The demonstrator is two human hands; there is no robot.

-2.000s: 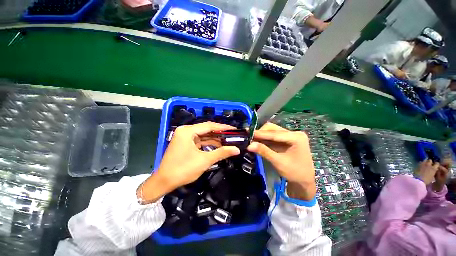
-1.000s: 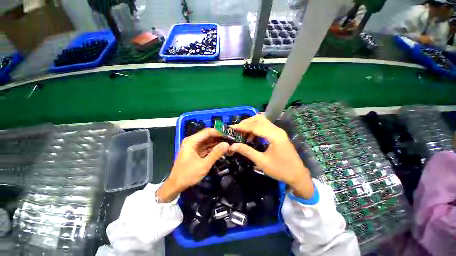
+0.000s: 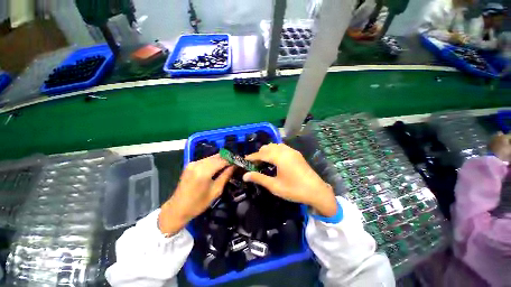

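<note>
A narrow green circuit board [image 3: 238,161] is held between my two hands above the blue parts bin [image 3: 193,274], tilted down to the right. My left hand [image 3: 196,188] grips its left end. My right hand [image 3: 291,175] has its fingers around the right end. A dark part shows just under the board between my fingers; the hands partly hide it, and I cannot tell how it joins the board. The bin holds many black housings [image 3: 224,224], some with silver-white faces.
Left of the bin are a clear plastic box [image 3: 131,190] and clear trays [image 3: 56,224]. A blister tray of green boards [image 3: 386,196] is at the right. Beyond run the green conveyor [image 3: 168,120] and a grey post [image 3: 316,70]. A person in pink [image 3: 484,213] sits at the right.
The board has turned from nearly edge-on to showing its green face lengthwise. My hands have shifted slightly left in view, with the scene. Small black pieces on the belt have moved left.
</note>
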